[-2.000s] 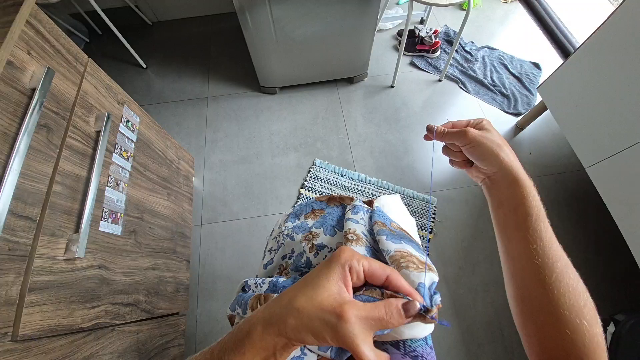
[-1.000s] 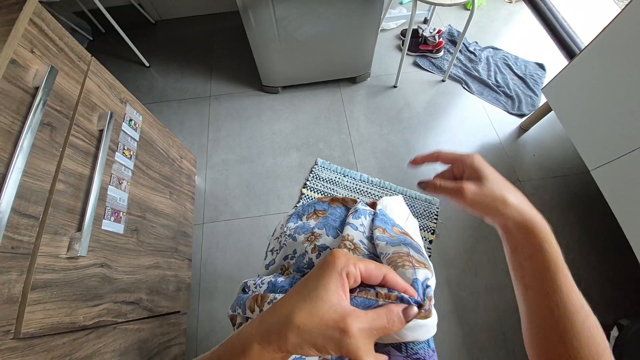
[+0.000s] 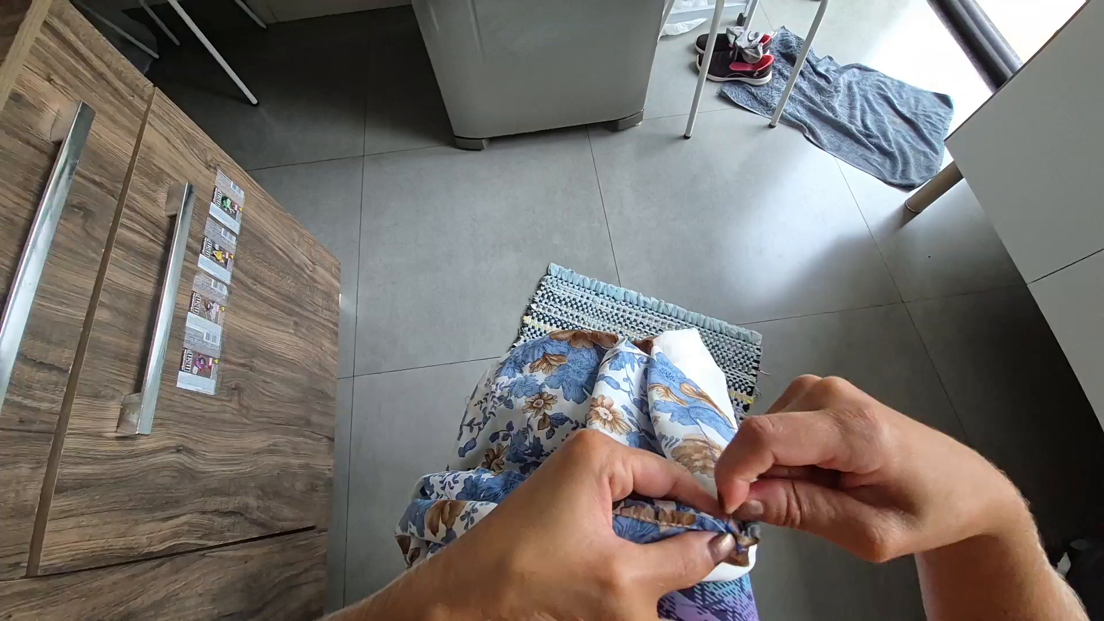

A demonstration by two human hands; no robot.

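Observation:
A cloth with blue and brown flowers on white lies bunched at the lower middle, over my lap as far as I can tell. My left hand pinches a gathered edge of it between thumb and index finger. Close against those fingertips, my right hand has its thumb and index finger pinched together at the same edge. Whether a needle or thread is between the right fingertips is too small to tell. White fabric shows beside and under the flowered cloth.
A woven rug lies on the grey tiled floor beneath the cloth. Wood-grain cabinet doors with metal handles stand at the left. Ahead are a grey appliance or bin, white chair legs, shoes and a grey towel.
My right hand was raised off to the right with its fingers pinched, then opened somewhat, and has come down to the cloth's edge beside my left fingertips. My left hand has kept its hold.

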